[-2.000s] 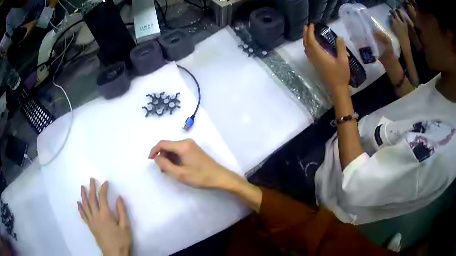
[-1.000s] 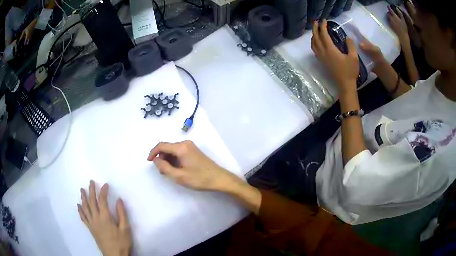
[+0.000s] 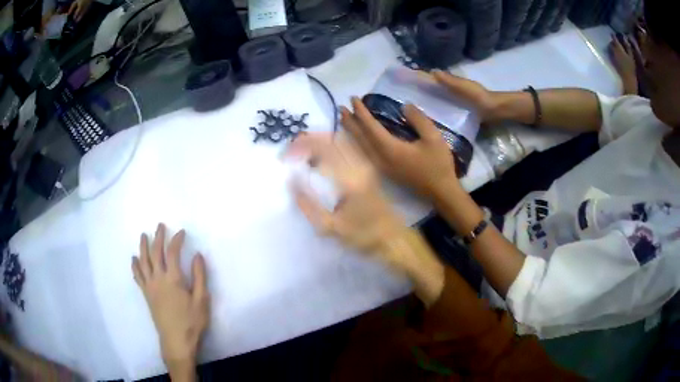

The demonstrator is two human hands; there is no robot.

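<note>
My left hand [image 3: 173, 287] lies flat on the white foam sheet [image 3: 201, 179], palm down, fingers apart, holding nothing. My right hand [image 3: 347, 190] is blurred by motion above the sheet's right part, its fingers apart, with nothing visible in it. A cluster of small black brackets [image 3: 277, 126] with pale round centres lies just beyond my right hand. The dark cable [image 3: 326, 91] shows only in part behind it; its blue plug is hidden. A neighbour's hands hold a black vented cover [image 3: 391, 117] and a clear housing [image 3: 440, 101] close to my right hand.
Dark foam rings [image 3: 262, 58] stand in a row at the back, with more stacked [image 3: 443, 33] at the back right. A white cable [image 3: 139, 123] loops at the left. More black brackets [image 3: 13, 280] lie at the far left. The neighbour's arms reach in from the right.
My right hand has moved right and away from me, its fingers spreading. The neighbour has brought the black cover and clear housing over toward my sheet. The camera view has shifted. My left hand stays flat.
</note>
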